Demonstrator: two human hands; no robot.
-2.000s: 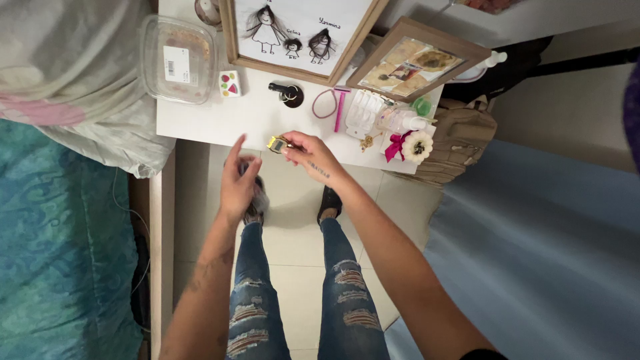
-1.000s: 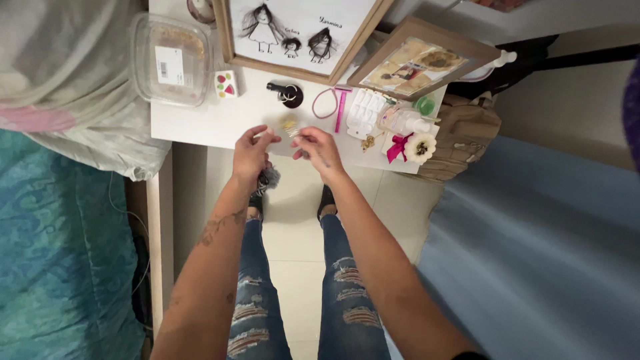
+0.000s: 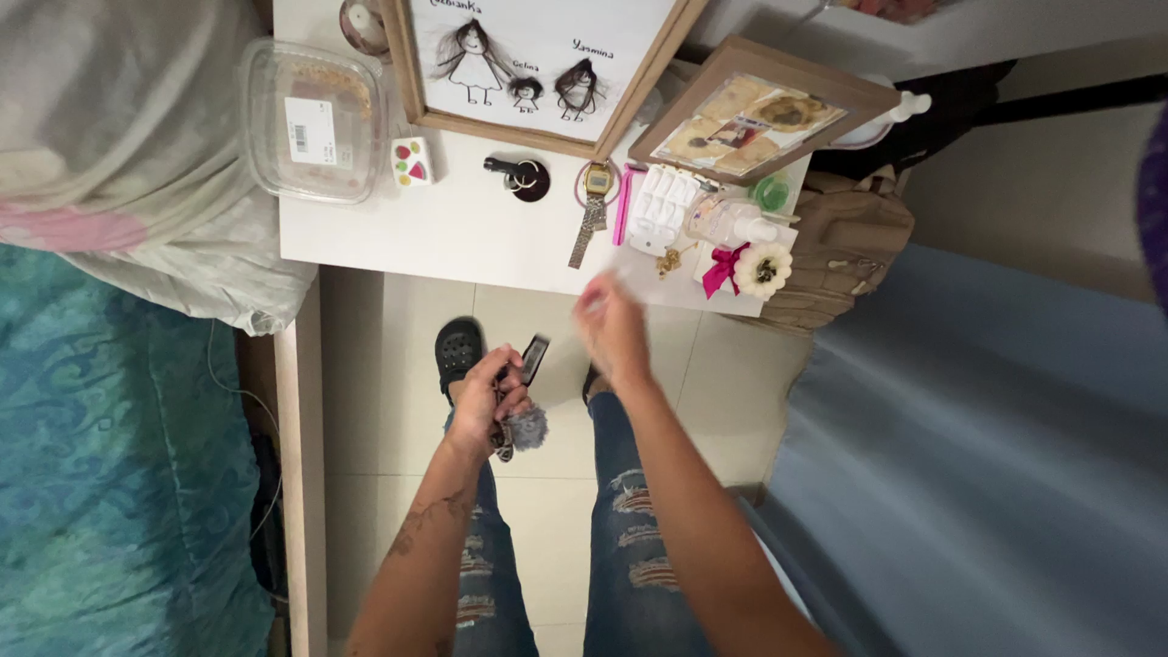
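Observation:
My left hand holds a small bunch with a grey pompom and a dark, flat, rectangular piece that sticks out past the fingers; it is below the shelf's front edge. My right hand, blurred, is just off the edge of the white tabletop, fingers bent, and no object shows in it. A gold-coloured digital wristwatch lies on the tabletop above my right hand, its metal strap stretched toward the edge. Left of it, a black item with rings rests on a dark round base.
A clear plastic container, a fruit-patterned box and two picture frames stand on the tabletop. A pink stick, white tray, clear bottle and flower ornament are at right. A beige backpack is beside it.
The watch, held in my right hand in the oldest frame, now lies on the tabletop. My hands have moved apart, the left one lower and holding the bunch with the pompom.

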